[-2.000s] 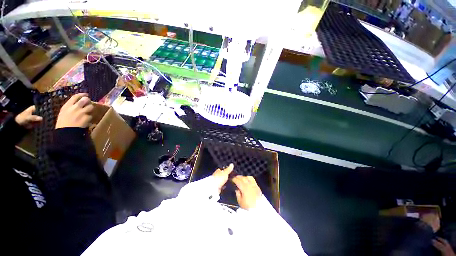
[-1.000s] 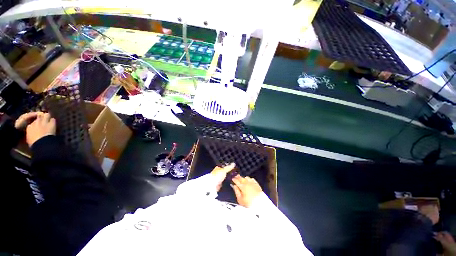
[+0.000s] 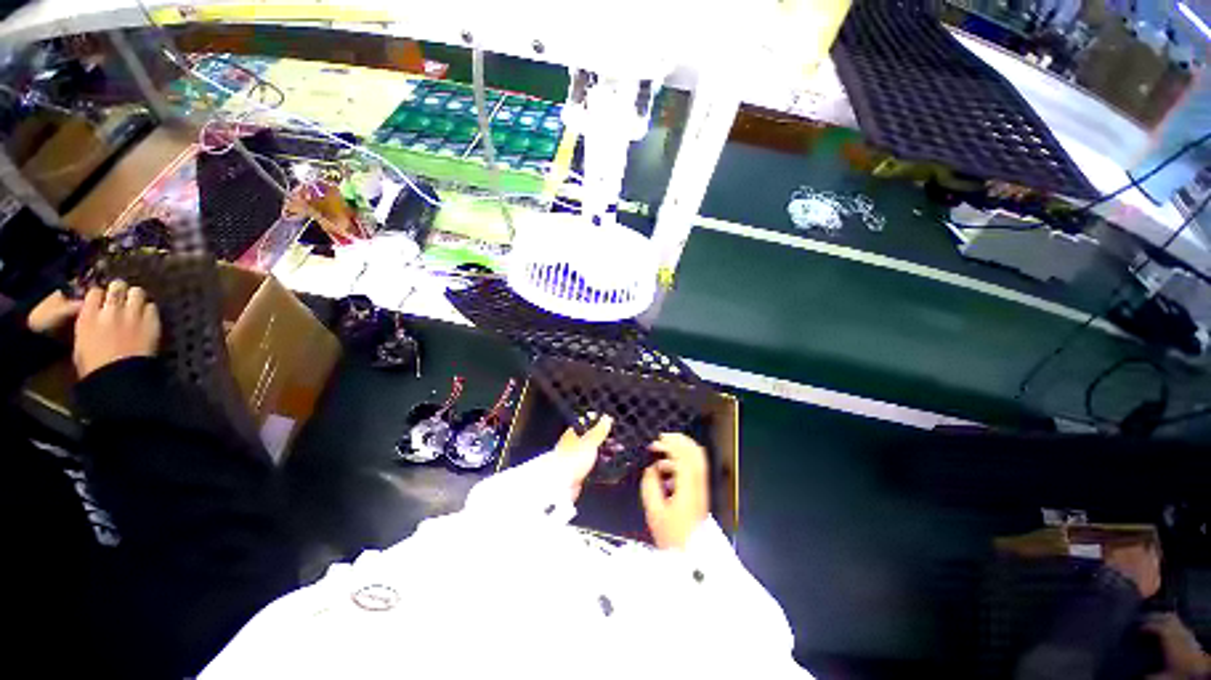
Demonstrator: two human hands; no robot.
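An open cardboard carton (image 3: pixel 725 458) stands directly in front of me. A black perforated sheet (image 3: pixel 635 409) lies in its far part, with holes visible. My left hand (image 3: pixel 579 449) is inside the carton at the sheet's near edge, thumb up; its fingers are partly hidden. My right hand (image 3: pixel 677 492) is inside at the right, fingers curled; a small dark thing, perhaps a round unit (image 3: pixel 614 461), shows between the hands. I cannot tell which hand holds it. Two round black and silver units (image 3: pixel 449 438) with reddish leads lie left of the carton.
A neighbour's hands (image 3: pixel 117 330) hold a perforated sheet by another carton (image 3: pixel 282 348) at left. A white fan (image 3: pixel 584 270) hangs beyond my carton. More sheets lie behind it and over the right shelf (image 3: pixel 950 100). Another person's hand (image 3: pixel 1174 646) shows at lower right.
My right hand has moved slightly up and right, away from my left, with its fingers more curled. A dark thing now shows between them. The neighbour's hands and sheet have shifted left.
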